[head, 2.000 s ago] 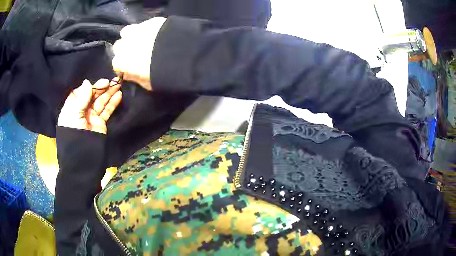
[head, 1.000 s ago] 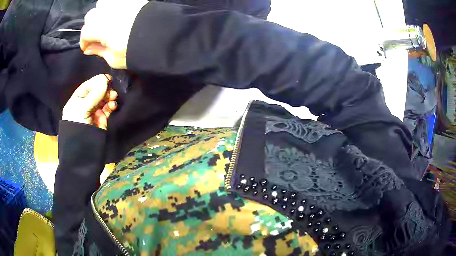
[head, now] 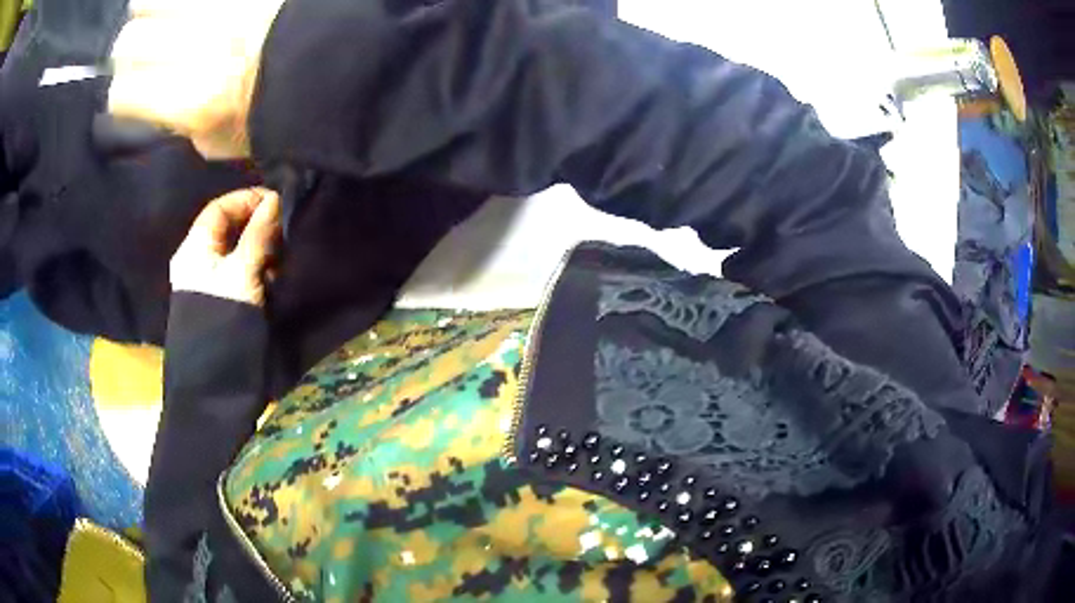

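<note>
The black garment (head: 342,242) lies at the left, over the lap and the edge of the white table. My left hand (head: 236,242) has thumb and fingers pinched on a fold of it. My right hand (head: 189,77) is above and to the left of my left hand, overexposed and blurred, with its fingers closed. A thin bright sliver, which looks like the needle (head: 73,74), sticks out to the left from my right fingertips. No thread or button can be made out.
The white table (head: 495,253) has a metal part (head: 949,71) at its far right side. A blue floor (head: 53,389), a yellow-white round surface (head: 124,389) and a dark blue object (head: 30,518) are at the left. My sleeve crosses above the camouflage top.
My right hand has moved left, away from my left hand, with the bright sliver. My left hand's fingers have closed from a looser pose onto the cloth.
</note>
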